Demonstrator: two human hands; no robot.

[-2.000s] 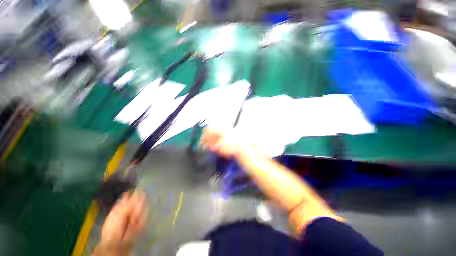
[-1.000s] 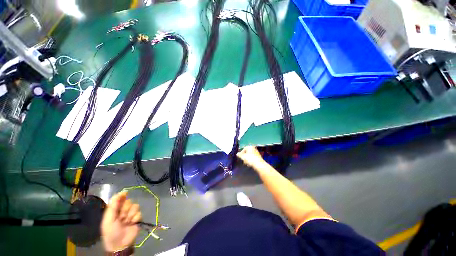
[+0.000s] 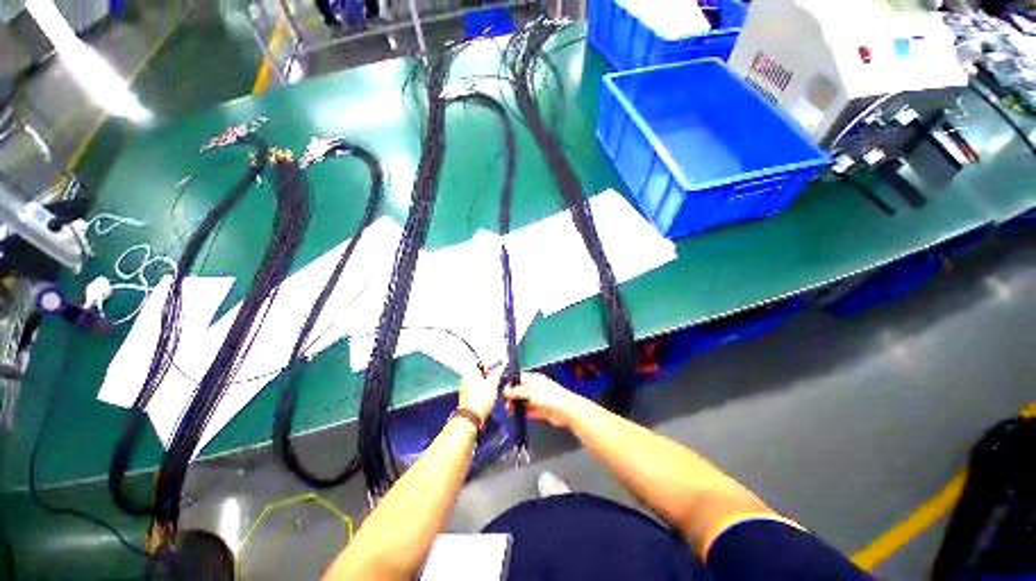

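Note:
Several black cable bundles lie across the green bench over white paper sheets point(image 3: 437, 284), with ends hanging past the front edge. My right hand point(image 3: 536, 398) is closed around the lower part of a thin black cable bundle point(image 3: 508, 272) at the bench edge. Silver tips show below the hand. My left hand point(image 3: 482, 392) is beside it, fingers pinched on a thin wire point(image 3: 437, 330) that curves left over the paper. A thicker bundle point(image 3: 398, 295) lies left of my hands and another point(image 3: 591, 238) lies to the right.
A blue bin point(image 3: 716, 148) and an off-white machine point(image 3: 846, 62) stand at the right on the bench. White cord and a small purple-and-white device point(image 3: 51, 301) are at the left. A yellow wire loop point(image 3: 298, 499) and a dark round object point(image 3: 193, 562) are low at the left.
My left hand has moved from the lower left, where it held a few short wires, to beside my right hand. My right hand has stayed at the thin bundle.

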